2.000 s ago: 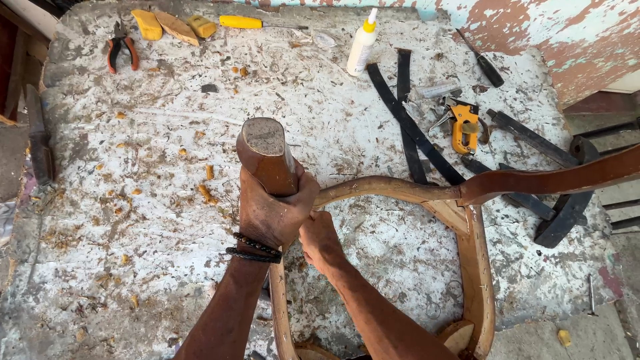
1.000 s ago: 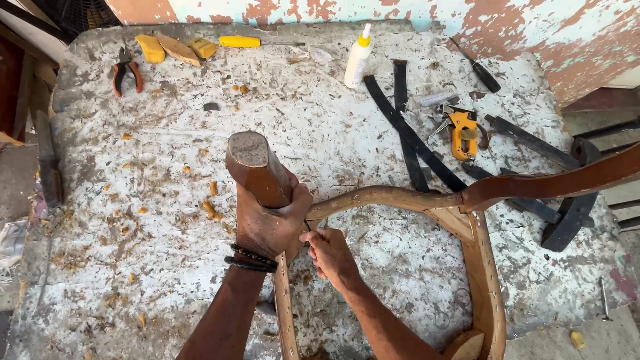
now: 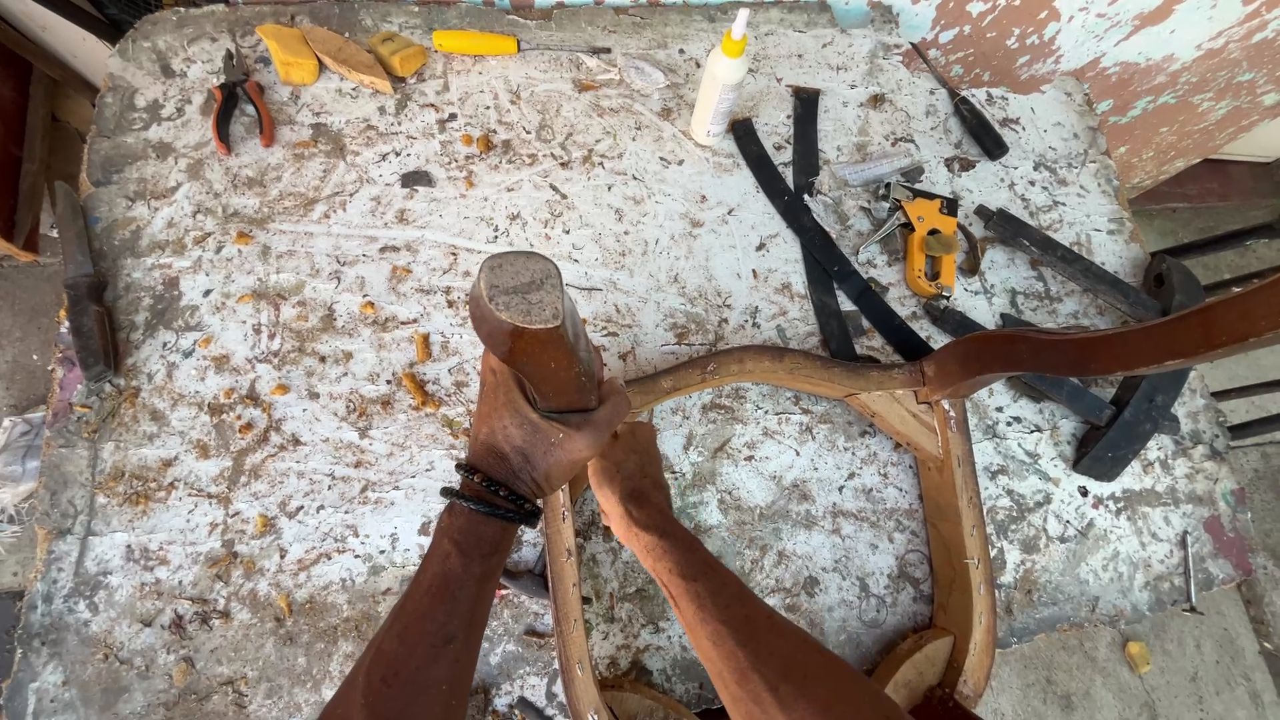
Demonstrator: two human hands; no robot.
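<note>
A wooden chair frame (image 3: 770,368) lies on the work surface, its rails dotted with staples or their marks. My left hand (image 3: 525,430), with dark beaded bracelets at the wrist, is wrapped around the varnished chair leg (image 3: 545,345) that rises at the frame's front left corner. Close beside it, my right hand (image 3: 630,475) is closed at the inside of the same corner, below the rail. Whatever its fingers hold is hidden from view.
Pliers (image 3: 240,110), yellow blocks (image 3: 290,55), a yellow-handled screwdriver (image 3: 476,43) and a glue bottle (image 3: 720,85) line the back. Black straps (image 3: 825,235), a yellow staple gun (image 3: 930,243) and a hammer (image 3: 1140,370) lie right; a knife (image 3: 88,290) lies left.
My right hand has closed up and moved in beneath the left hand; one second ago its fingers were more spread. My left hand keeps its hold on the chair leg.
</note>
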